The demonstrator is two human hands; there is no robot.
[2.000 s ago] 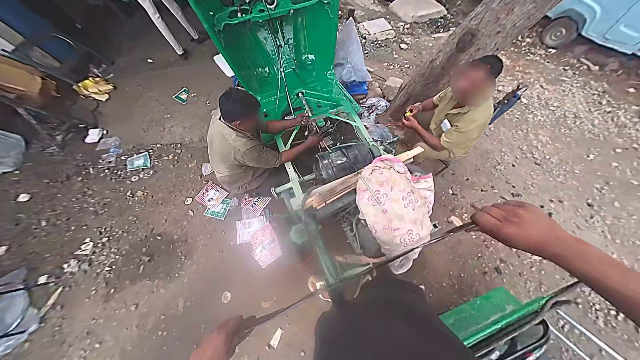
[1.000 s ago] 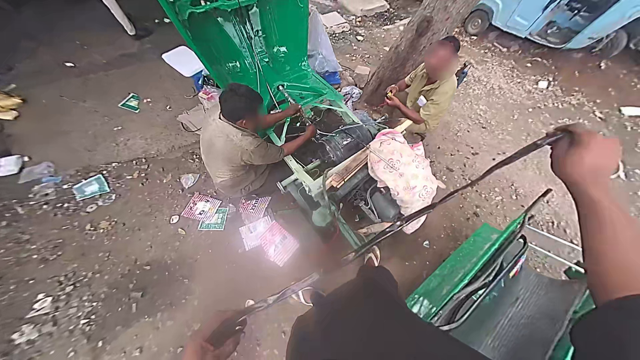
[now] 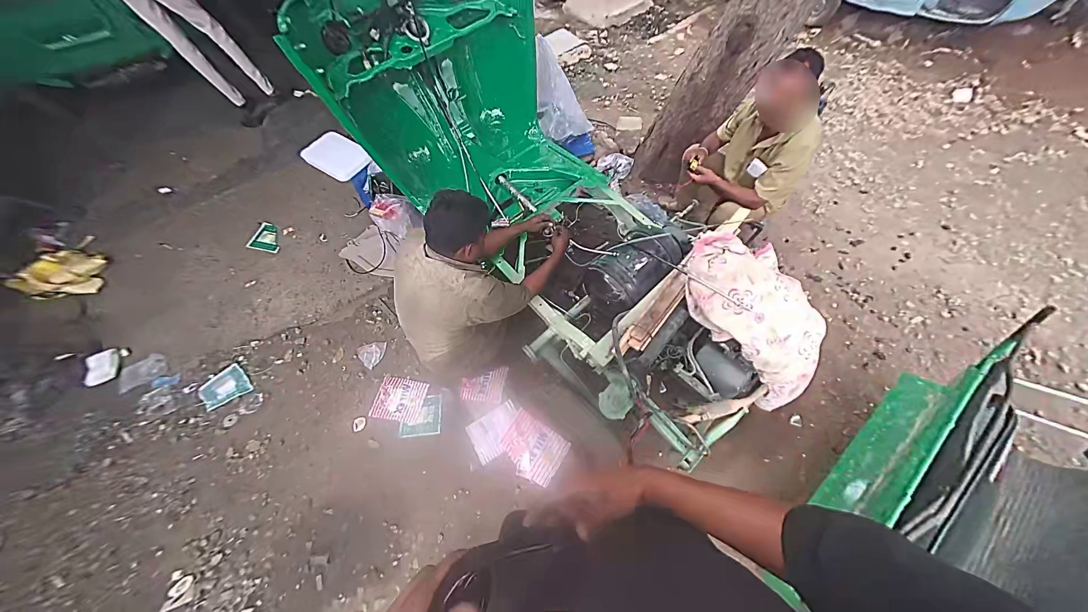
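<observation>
My right hand (image 3: 586, 501), blurred, is close in front of my dark shirt (image 3: 629, 561); what its fingers hold, if anything, cannot be made out. Only part of my left hand (image 3: 429, 586) shows at the bottom edge, beside a dark, shiny curved piece (image 3: 466, 586) that may be part of a strip. Beyond my hands stands the green frame of a partly dismantled vehicle (image 3: 578, 336), with a black cylindrical part (image 3: 633, 272), wooden boards (image 3: 654, 314) and a pale flowered cloth (image 3: 756, 314) on it.
A person (image 3: 459, 289) crouches at the frame's left, both hands on its parts. Another person (image 3: 769, 144) sits by a tree trunk (image 3: 722, 76), holding a small yellow item. Printed sheets (image 3: 531, 442) lie on the dirt. A green vehicle body (image 3: 901, 442) stands at right.
My right hand has come down and inward from the right, to in front of my shirt. The long dark strip that was stretched between my hands no longer shows stretched out.
</observation>
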